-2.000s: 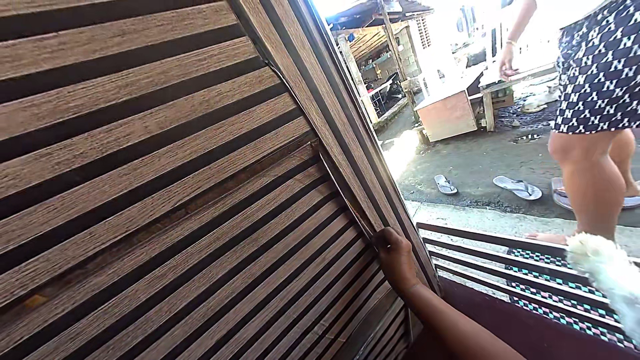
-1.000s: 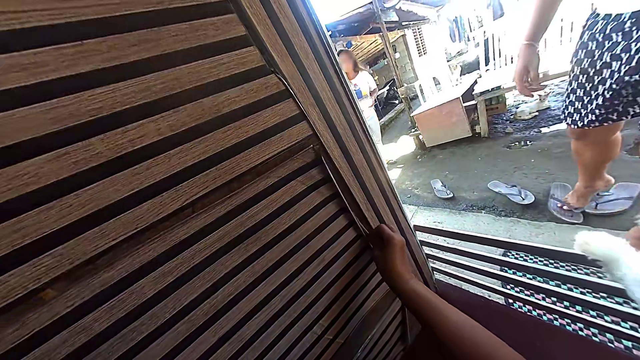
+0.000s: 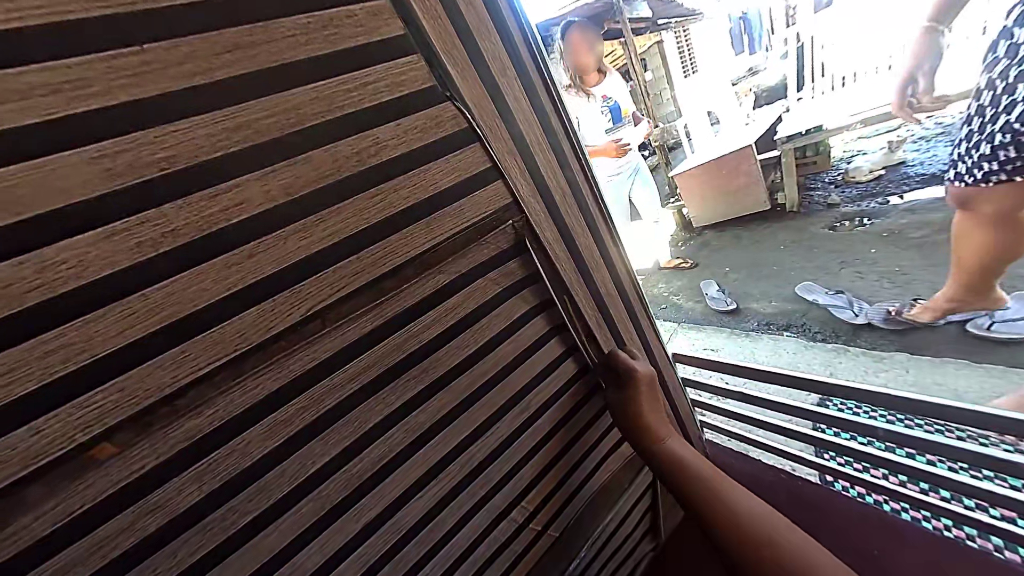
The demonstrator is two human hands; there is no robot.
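Note:
A large panel of wood-grain slats with dark grooves point(image 3: 264, 264) fills the left and middle of the head view. Its right part has a loose, bowed edge point(image 3: 552, 280) beside an upright ribbed strip point(image 3: 560, 184). My right hand point(image 3: 632, 392) is closed around this edge, low down near the strip, with the forearm coming from the lower right. The fingertips are partly hidden behind the edge. A seam crosses the panel, with a small orange-brown mark point(image 3: 104, 450) near its left end. My left hand is out of view.
Right of the panel are a low barred barrier point(image 3: 848, 400), a checkered mat point(image 3: 904, 456) and flip-flops point(image 3: 718, 296) on the ground. One person in a white shirt point(image 3: 612, 120) stands outside; another person's leg point(image 3: 980, 240) is at right. Behind are a wooden box point(image 3: 724, 188) and a pale animal lying down point(image 3: 876, 162).
The person in the white shirt has come into view and nearer. The other person's feet have moved onto the flip-flops. A white furry thing at the right has left view. My right hand stays on the edge.

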